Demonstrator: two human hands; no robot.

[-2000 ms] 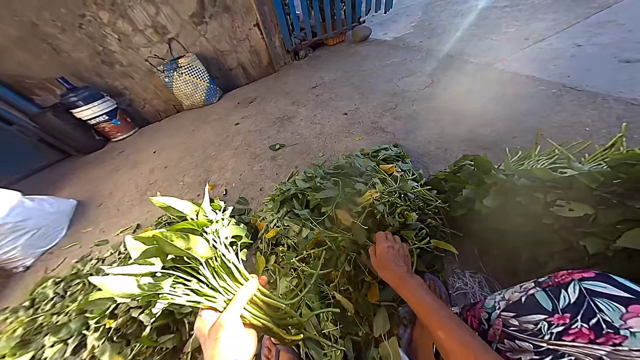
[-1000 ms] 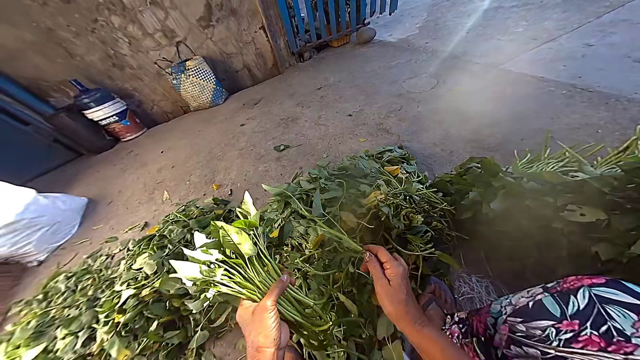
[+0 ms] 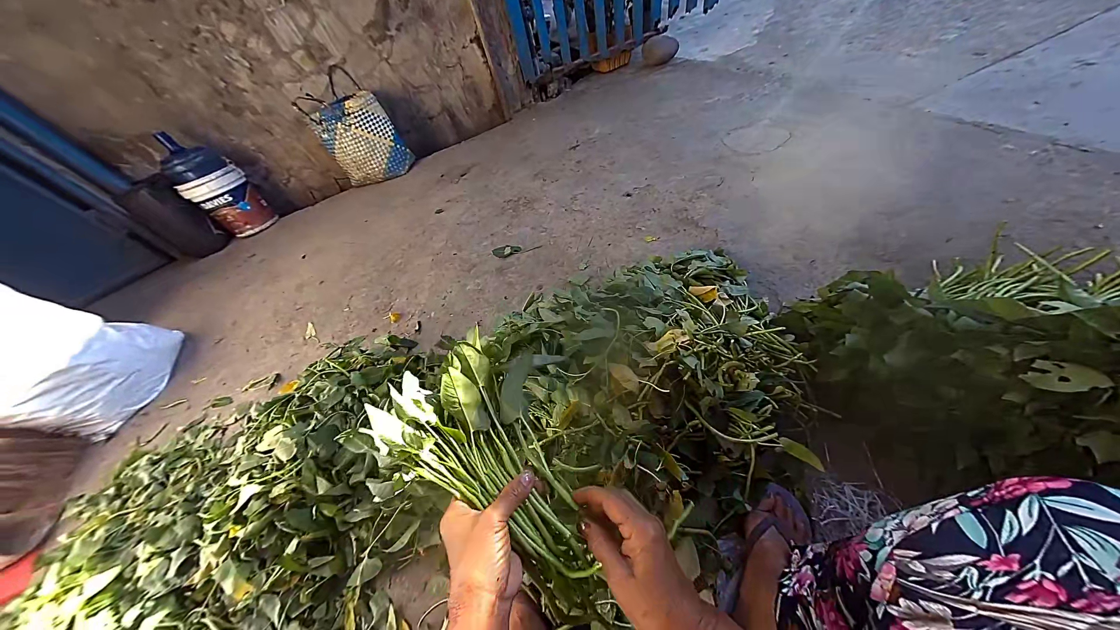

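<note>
A bunch of long-stemmed leafy greens [image 3: 464, 455] is gripped in my left hand [image 3: 486, 547], its thumb across the stems and its pale leaves pointing up and to the left. My right hand [image 3: 643, 560] is at the right side of the bunch, thumb and forefinger around a stem; whether they pinch it firmly is hard to tell. Under and behind both hands lies a heap of cut leafy vines [image 3: 647, 350], with some yellow leaves among the green. The heap spreads to the lower left.
More greens [image 3: 971, 376] lie at the right, beside my foot [image 3: 770, 542] and floral-clothed leg [image 3: 971, 560]. A white sack [image 3: 122, 367] is at the left. A woven bag [image 3: 363, 140] and a bucket with a blue bottle-like top [image 3: 223, 192] stand by the wall. A blue gate [image 3: 582, 31] is farther back.
My right hand was on the heap, apart from the bunch; it has moved left to the stems in my left hand. The bunch stays in my left hand.
</note>
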